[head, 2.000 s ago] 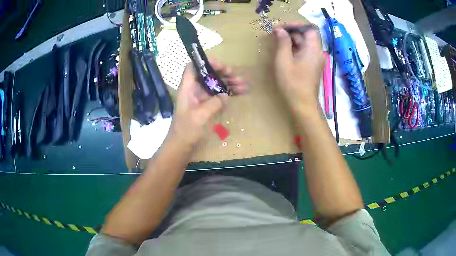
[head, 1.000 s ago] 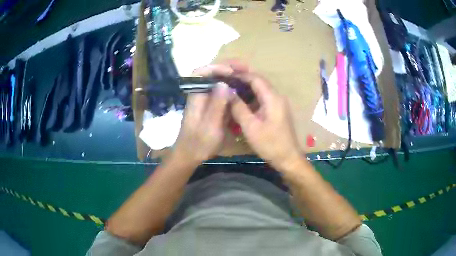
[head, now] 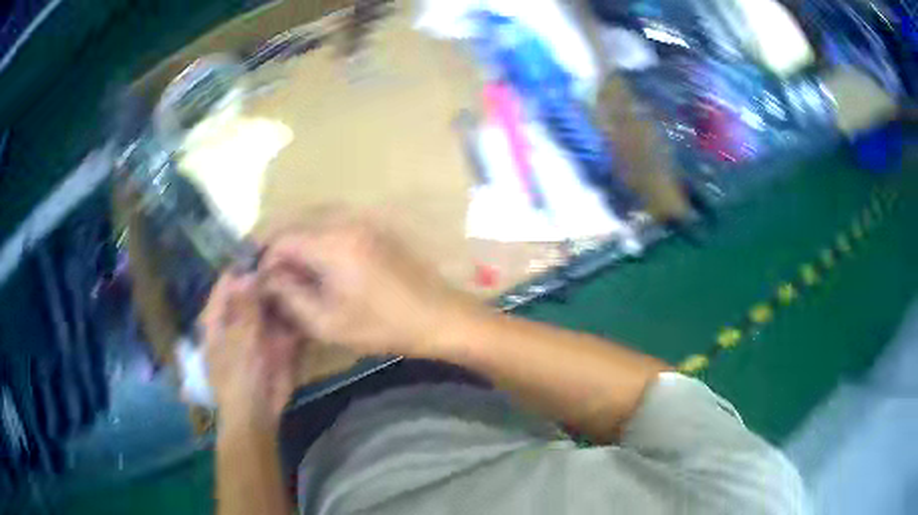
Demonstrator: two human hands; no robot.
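The whole view is strongly blurred. My left hand (head: 240, 347) is at the near left of the shallow cardboard box (head: 347, 131), its fingers closed around a dark, slim housing shell (head: 230, 244). Only a blurred part of the shell shows, sticking out up and to the left from the fingertips. My right hand (head: 352, 287) lies against my left hand, its fingers bent over the shell's near end. The fingers hide most of the shell, and whether the right hand holds a small part cannot be told.
A blue electric screwdriver (head: 544, 86) and a pink rod (head: 513, 141) lie on white sheets at the box's right. A white sheet (head: 237, 166) lies at its left. A red piece (head: 487, 276) is near the front edge. Mixed tools and wires (head: 715, 121) lie beyond the right wall.
The view has swung and tilted, so the box appears turned. The right hand has put down a slim dark tool beside the pink rod and joined the left hand at the shell.
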